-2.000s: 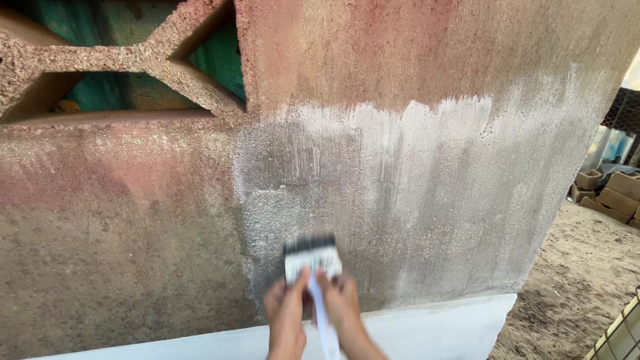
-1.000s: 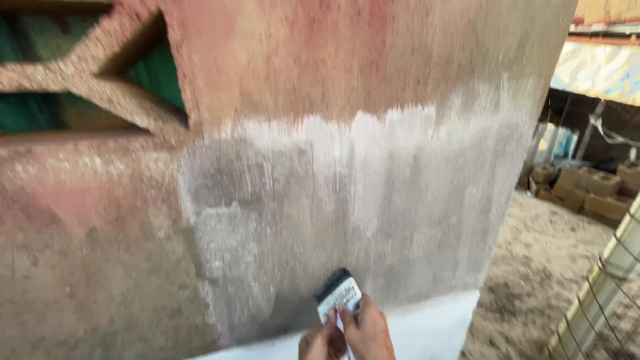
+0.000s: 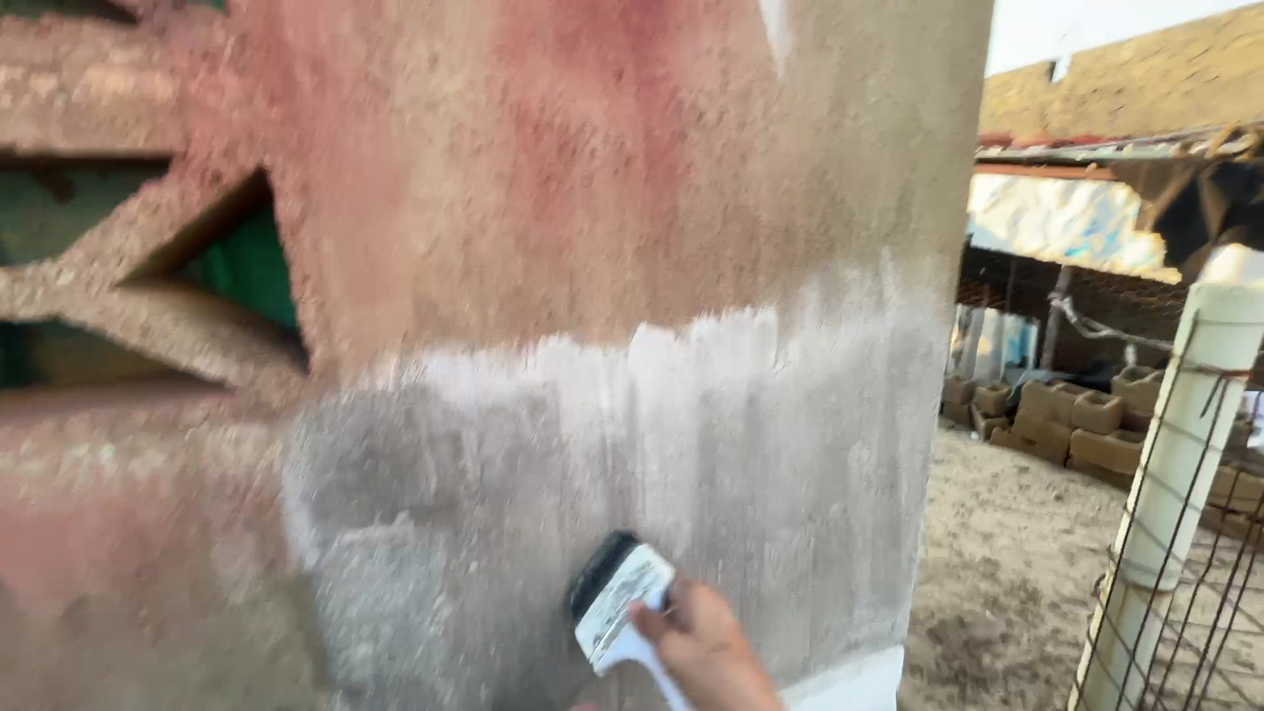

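Note:
My right hand point(image 3: 706, 642) is closed around a wide flat paintbrush point(image 3: 627, 602) with dark bristles and a white, paint-marked ferrule and handle. The brush is tilted, its bristles up and to the left at the lower wall. Of my left hand only a bit of fingertip point(image 3: 585, 706) shows at the bottom edge, below the brush; what it touches is hidden. The rough wall point(image 3: 592, 217) is reddish-brown above and carries a streaky whitish-grey coat below, with an uneven brushed top edge. A smooth white band point(image 3: 849, 681) runs along its bottom.
A patterned openwork block point(image 3: 168, 326) with green behind it is at the left. Past the wall's right edge lies sandy ground point(image 3: 997, 573). A pale post point(image 3: 1175, 464) with wire mesh point(image 3: 1224, 592) stands at right, and stacked concrete blocks point(image 3: 1066, 415) lie behind.
Both hands were at the brush; now only the right visibly holds it, and the left is nearly out of view. The brush has tilted over from nearly upright. The view has swung right and up.

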